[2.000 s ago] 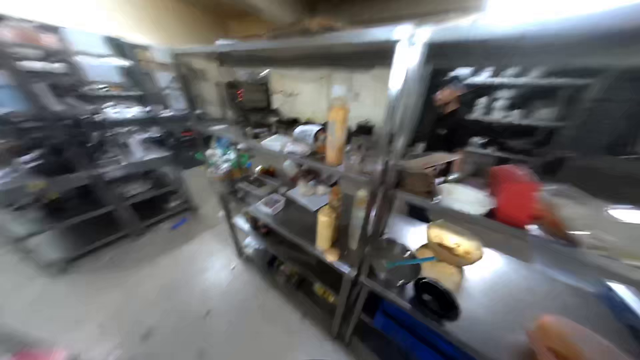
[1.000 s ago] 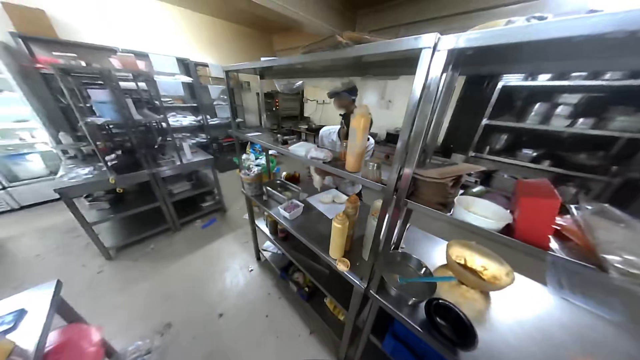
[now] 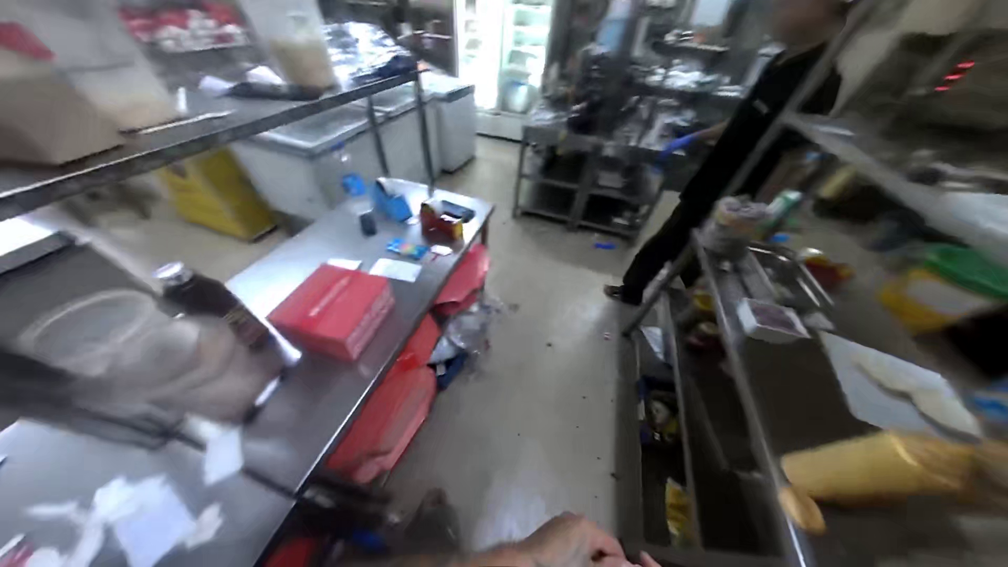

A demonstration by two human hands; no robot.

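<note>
My left hand (image 3: 579, 542) is at the bottom edge, its forearm coming in from the left. The fingers are cut off and blurred, so I cannot tell whether they hold anything. My right hand is not in view. To the right of the hand, a yellowish squeeze bottle (image 3: 874, 468) appears on the steel counter (image 3: 776, 394), near a white board (image 3: 858, 378) with pale pieces on it. A white tub (image 3: 772, 319) of dark contents sits farther back. Across the aisle, a red box (image 3: 332, 309) and a dark bottle (image 3: 216, 307) with a light cap rest on the steel table (image 3: 268, 256).
A narrow floor aisle (image 3: 543, 354) runs between table and counter. Red items (image 3: 390, 421) and plastic bags (image 3: 468, 331) protrude beneath the table's edge. A person in dark clothing (image 3: 732, 142) stands at the aisle's right side. Steel racks (image 3: 583, 177) and a glass-door fridge (image 3: 504, 59) are beyond.
The view has swung strongly to the left, bringing the table with the red box into view. A hand at the bottom edge is visible now and was not one second ago.
</note>
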